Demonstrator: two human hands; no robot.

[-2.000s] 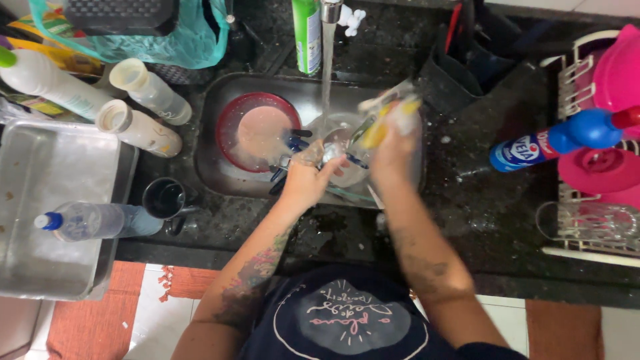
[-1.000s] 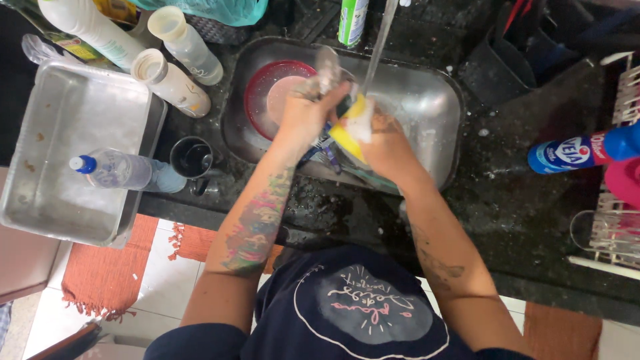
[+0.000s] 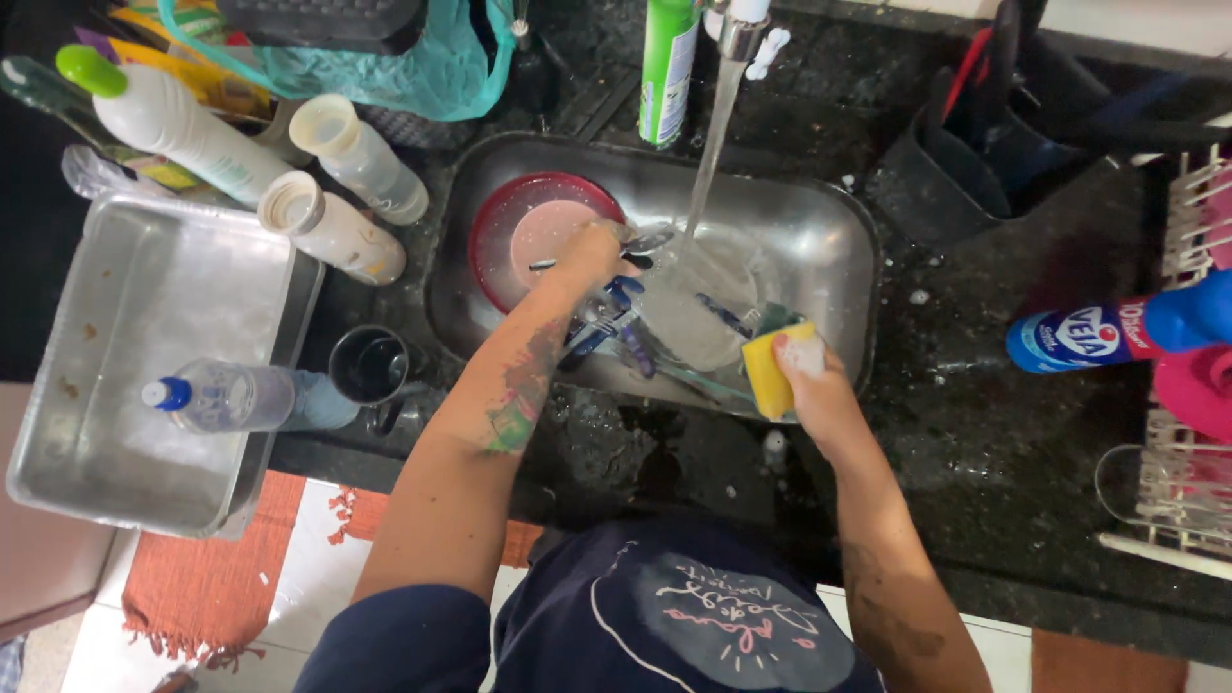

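My left hand [image 3: 589,252] is over the right part of a red-rimmed bowl [image 3: 500,207] in the steel sink [image 3: 828,221]; a metal spoon [image 3: 647,243] shows beside its fingers, and whether the hand grips it is unclear. My right hand [image 3: 813,380] holds a yellow and green sponge [image 3: 767,373] with foam on it, at the sink's near right side. Blue-handled cutlery [image 3: 602,332] lies between the hands. Water runs from the faucet [image 3: 741,38] onto a clear dish [image 3: 707,308] in the sink.
Left of the sink stand a black mug [image 3: 370,366], a plastic bottle [image 3: 241,395], a metal baking pan [image 3: 164,356] and two pale bottles. Behind is a green can [image 3: 669,72]. To the right are a black holder [image 3: 948,183], a blue spray bottle [image 3: 1088,337] and a dish rack [image 3: 1169,481].
My hands, close together over the sink one second ago, are now apart. The left is over the red-rimmed bowl, and the right has moved to the right with the sponge.
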